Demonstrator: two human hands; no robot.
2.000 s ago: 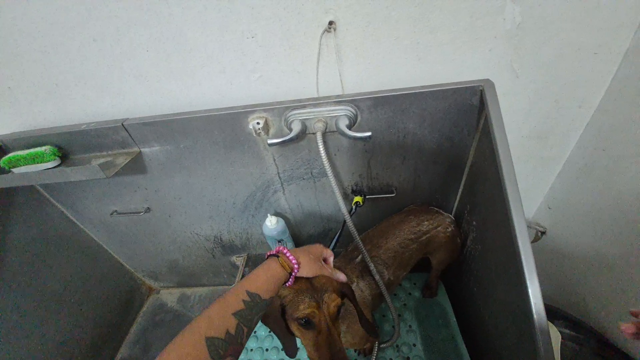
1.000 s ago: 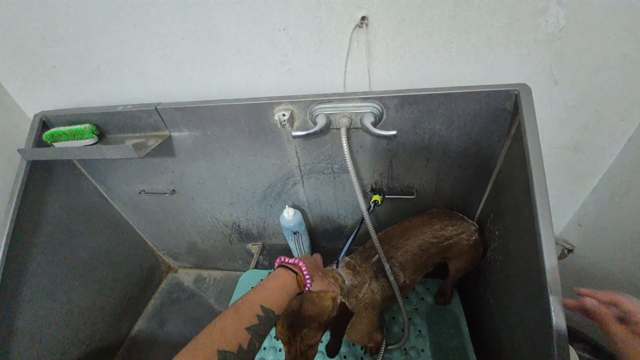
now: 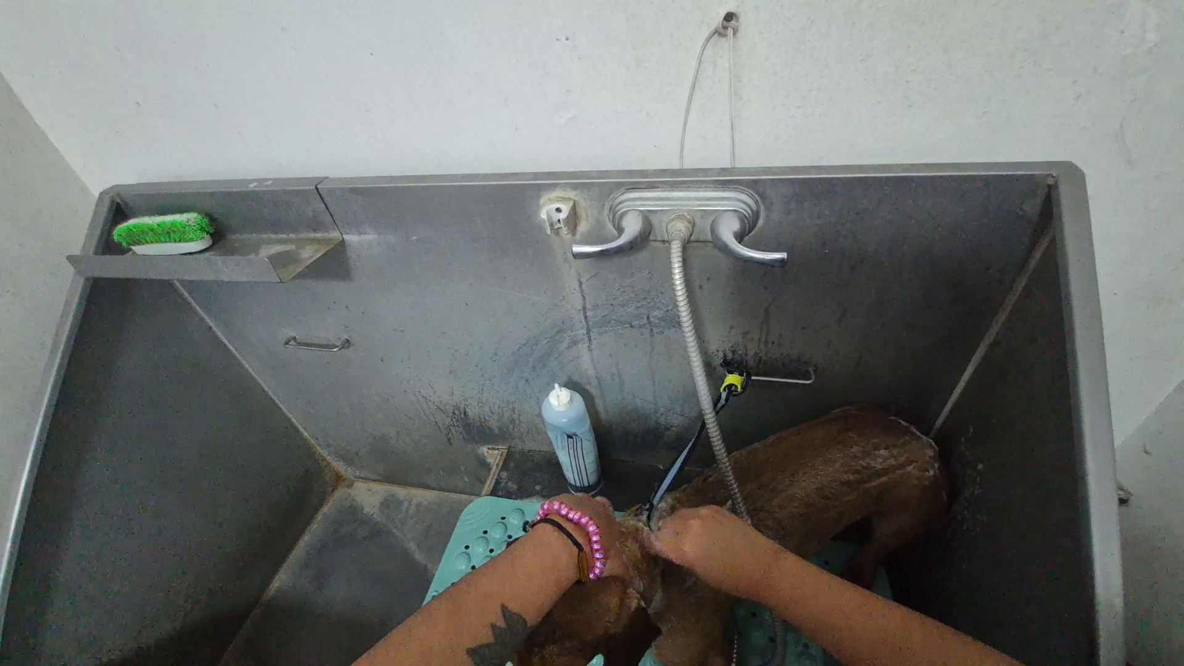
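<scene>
A wet brown dog stands on a teal rubber mat in a steel tub, its rump toward the right wall and its head low at the bottom centre. My left hand, with a pink bead bracelet, lies on the dog's neck; its fingers are mostly hidden. Against the neck from the other side rests my right hand, fingers curled; whether it pinches fur or the leash cannot be told. A dark leash runs from the neck up to a wall bar. Behind my left hand stands a blue-grey squeeze bottle.
A metal shower hose hangs from the lever tap and passes behind my right hand. A green-bristled brush lies on the steel ledge at upper left. The tub's steel rim rises at the right.
My right hand has come in from the far right to the dog's neck. My left hand stays at the head and neck. The dog's head has dropped lower. The view has shifted.
</scene>
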